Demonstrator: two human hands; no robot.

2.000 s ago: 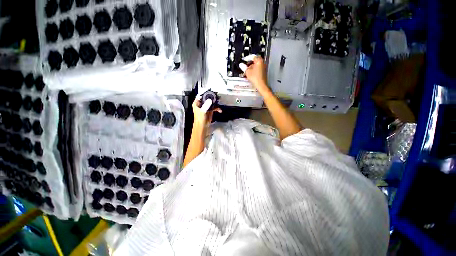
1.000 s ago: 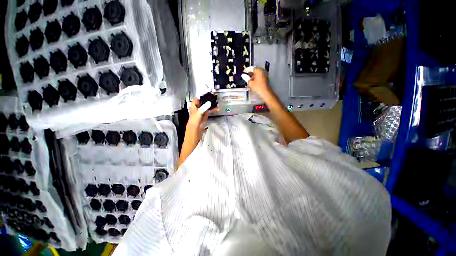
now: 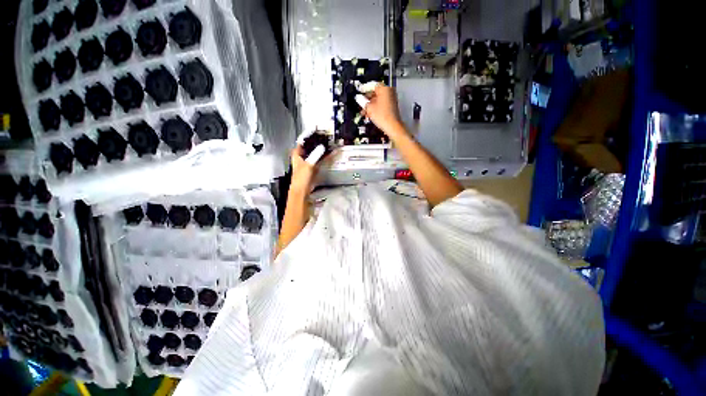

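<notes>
My left hand (image 3: 303, 165), with a white tip on the thumb, holds a black round part (image 3: 316, 142) at the front left corner of the machine. My right hand (image 3: 381, 108), with white-tipped thumb and finger, is over the black fixture (image 3: 339, 105) with pale spots on the left machine table (image 3: 358, 29). Its fingertips are close together at the fixture's middle. Whether they pinch anything is too small to tell.
Blister trays with black round parts are at the left, a large one (image 3: 131, 175) and a lower one (image 3: 155, 246). A second fixture (image 3: 486, 82) and the machine head (image 3: 429, 37) are at the right of the machine. A blue rack (image 3: 544, 186) stands right.
My right hand has moved from the fixture's lower right side up and inward to its middle. My left hand still holds the part near the same corner. The camera view has shifted.
</notes>
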